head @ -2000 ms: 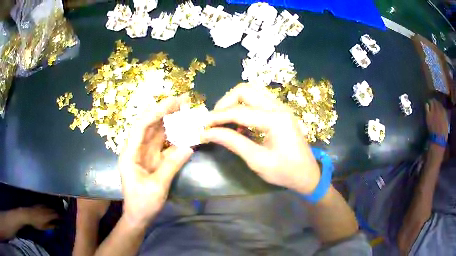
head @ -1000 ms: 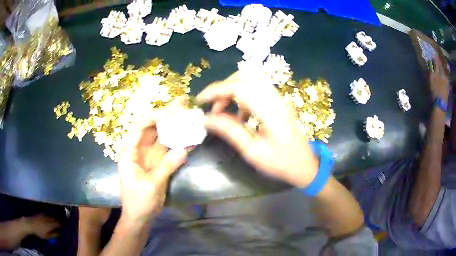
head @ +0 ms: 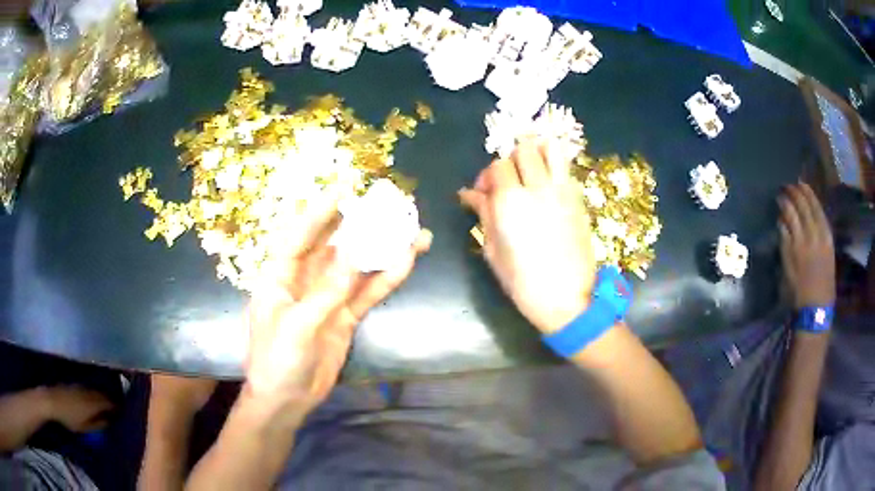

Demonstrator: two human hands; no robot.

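Note:
A white housing [head: 380,226], glaring bright, lies in my left hand [head: 312,302], held by the fingers above the near edge of the left pile of contacts [head: 278,173]. My right hand [head: 537,240], with a blue wristband, is palm down at the left edge of the smaller right pile of contacts [head: 624,213]. Its fingertips reach toward the cluster of white housings [head: 518,62]; whether they hold anything is hidden by the hand and glare.
Spaced white housings [head: 709,185] lie at right, near a neighbour's hand [head: 806,240]. Clear bags of contacts [head: 106,72] are at upper left. A blue sheet [head: 633,24] and a brown-edged tray [head: 833,129] are at the far side. Another person's arm shows lower left.
My right hand has moved away from the housing to the right pile, while my left hand keeps the housing. The neighbour's hand has moved nearer, and the rightmost small housing no longer shows.

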